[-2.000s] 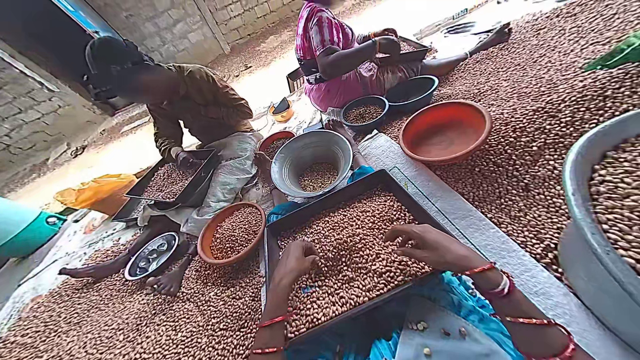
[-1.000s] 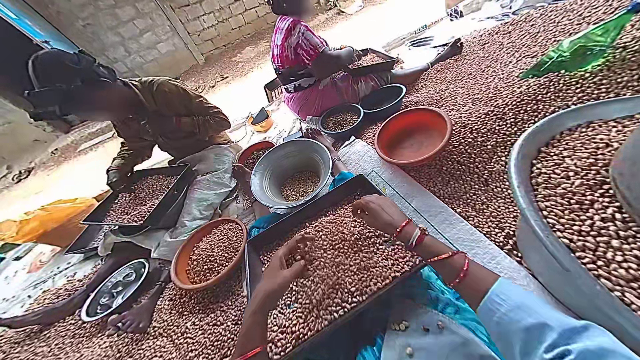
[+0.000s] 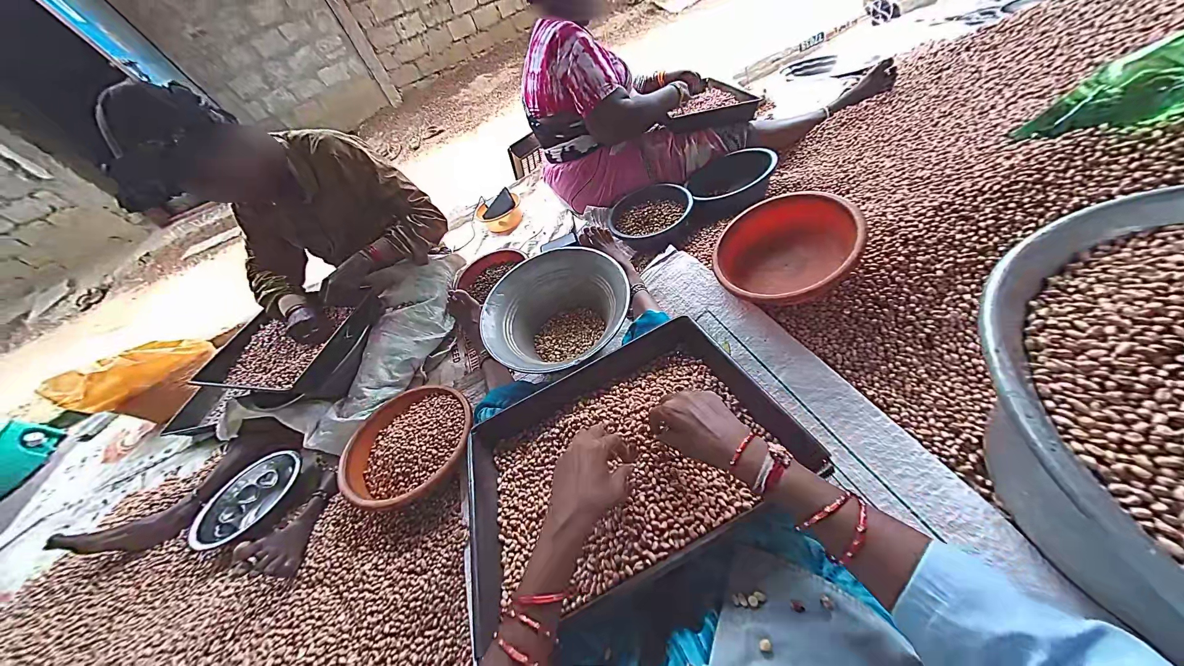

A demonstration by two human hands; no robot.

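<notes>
A black rectangular tray of brown nuts or beans lies across my lap. My left hand is over the left half of the tray, its fingers curled at the nuts. To its right, my right hand reaches down with bent fingertips among the nuts. Whether either hand grips any is too small to tell. Beyond the tray's far edge stands a grey metal basin with some nuts at its bottom. At the tray's left is an orange-brown bowl of nuts. A few pale pieces lie on the cloth over my lap.
A large metal tub of nuts stands at the right beside a wide heap. An orange bowl and dark bowls stand farther back. A person at the left and another person at the back work at trays.
My hands are nearer each other than two seconds ago. Since one second ago, my right hand has moved from the tray's far edge down into the nuts. The view has shifted somewhat.
</notes>
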